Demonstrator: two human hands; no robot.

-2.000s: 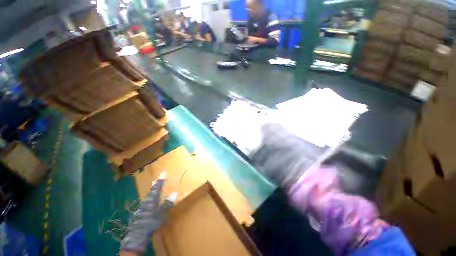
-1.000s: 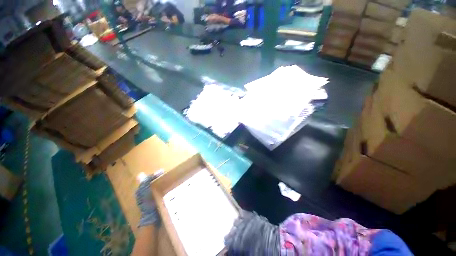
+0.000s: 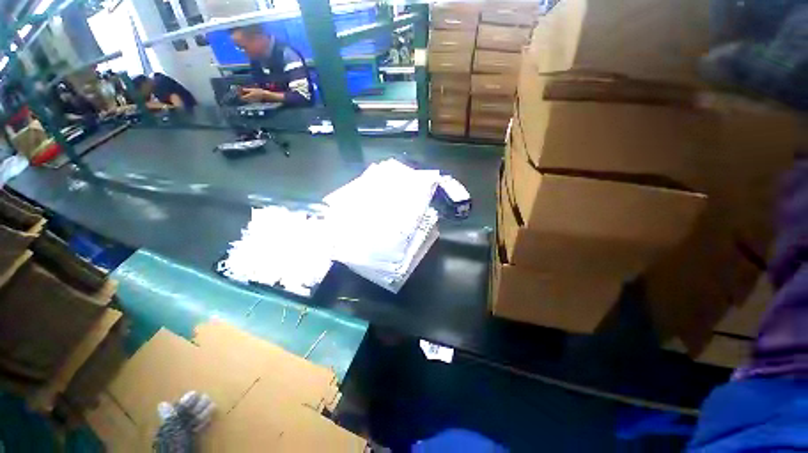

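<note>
A flat tan box blank (image 3: 266, 389) lies on the green mat in front of me. My left hand (image 3: 184, 420), in a grey glove with pale fingertips, is over the blank's left part, cut off by the bottom edge; its grip is unclear. My right hand (image 3: 766, 57), gloved and blurred, is at the upper right beside the top of a tall stack of folded boxes (image 3: 602, 212). Its fingers cannot be made out. A pile of white printed sheets (image 3: 385, 217) and a heap of small white items (image 3: 279, 248) lie farther back.
Brown bundles of blanks (image 3: 53, 310) stand at the left. Thin cardboard scraps lie on the green mat (image 3: 230, 296). A dark conveyor belt (image 3: 168, 190) crosses behind, with a dark item (image 3: 244, 146) on it. A person (image 3: 270, 71) sits beyond it. Cartons (image 3: 474, 66) are stacked behind.
The tray box with a white sheet has left the space in front of me. My right hand has moved from it to the upper right. The view has turned right; my left hand is over the flat blank.
</note>
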